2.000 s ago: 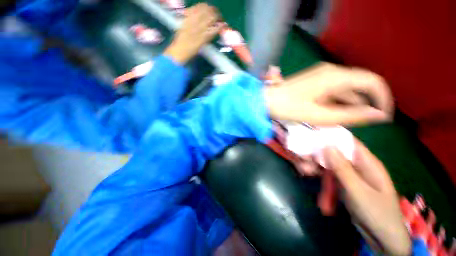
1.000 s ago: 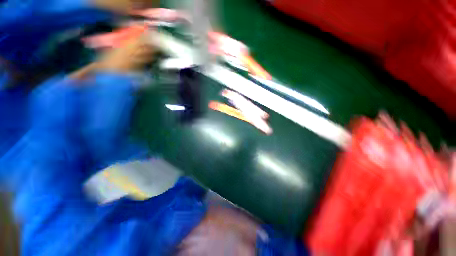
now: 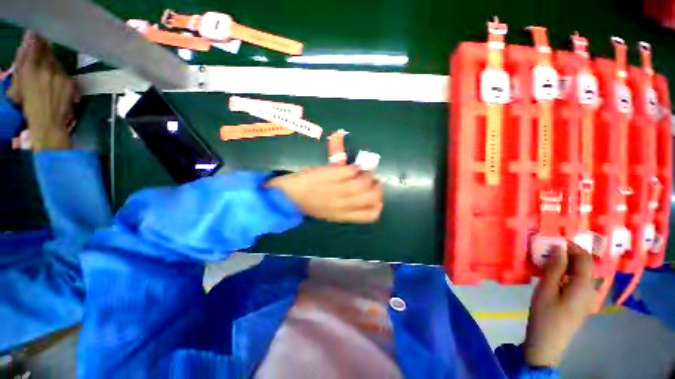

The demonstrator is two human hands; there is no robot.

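A red tray [image 3: 481, 235] at the right holds two rows of smartwatches with orange straps and pale faces. My right hand [image 3: 560, 303] grips a smartwatch [image 3: 549, 249] by its face in the front row of the tray. My left hand [image 3: 333, 194] is closed over the green bench; an orange strap [image 3: 337, 146] sticks out above its fingers, and the rest is hidden under the hand. A small white piece [image 3: 367, 159] shows just beyond the fingertips.
Loose orange and pale straps [image 3: 274, 120] lie left of centre, beside a black smartphone [image 3: 170, 137]. A pale rail [image 3: 333, 83] and grey post [image 3: 111, 37] stand beyond. Watches [image 3: 216, 27] lie past the rail. Another person's hand [image 3: 44, 92] is at far left.
The view has swung and steadied. My hands, close together around a watch two seconds ago, are now apart: the right at the tray, the left over the bench.
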